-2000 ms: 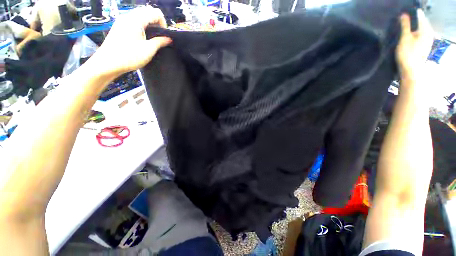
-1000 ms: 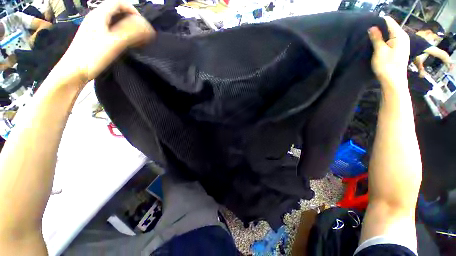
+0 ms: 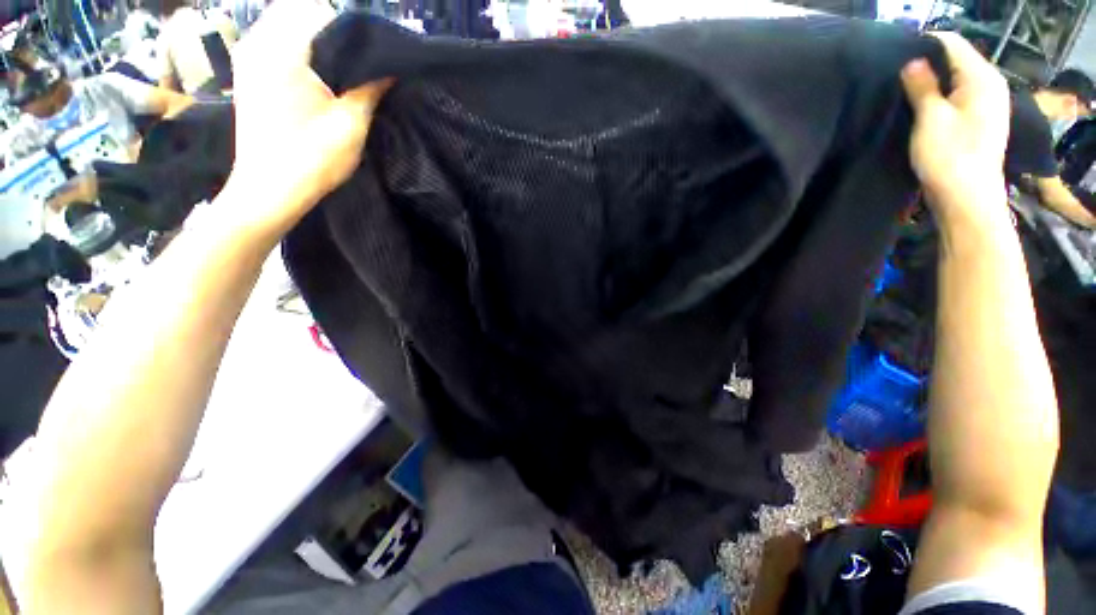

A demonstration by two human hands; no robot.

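Note:
A large black garment [image 3: 601,264] with fine grey ribs is held up and spread wide before me, its lower part hanging in folds over my lap. My left hand [image 3: 307,114] grips its upper left edge. My right hand [image 3: 955,108] grips its upper right edge. The ribbed inner side shows below the curved top edge. Red scissors [image 3: 320,338] lie on the white table [image 3: 258,408], mostly hidden by the cloth.
A blue crate [image 3: 877,396] and a red plastic item [image 3: 895,481] stand at the lower right, beside a dark bundle with white loops [image 3: 853,571]. Other people sit at left [image 3: 90,102] and right [image 3: 1040,150]. The floor is speckled [image 3: 829,481].
The garment was shifted and opened wider, so its ribbed inside shows more and it covers most of the scissors. Both hands keep their grip. The view has turned, showing more people at the sides.

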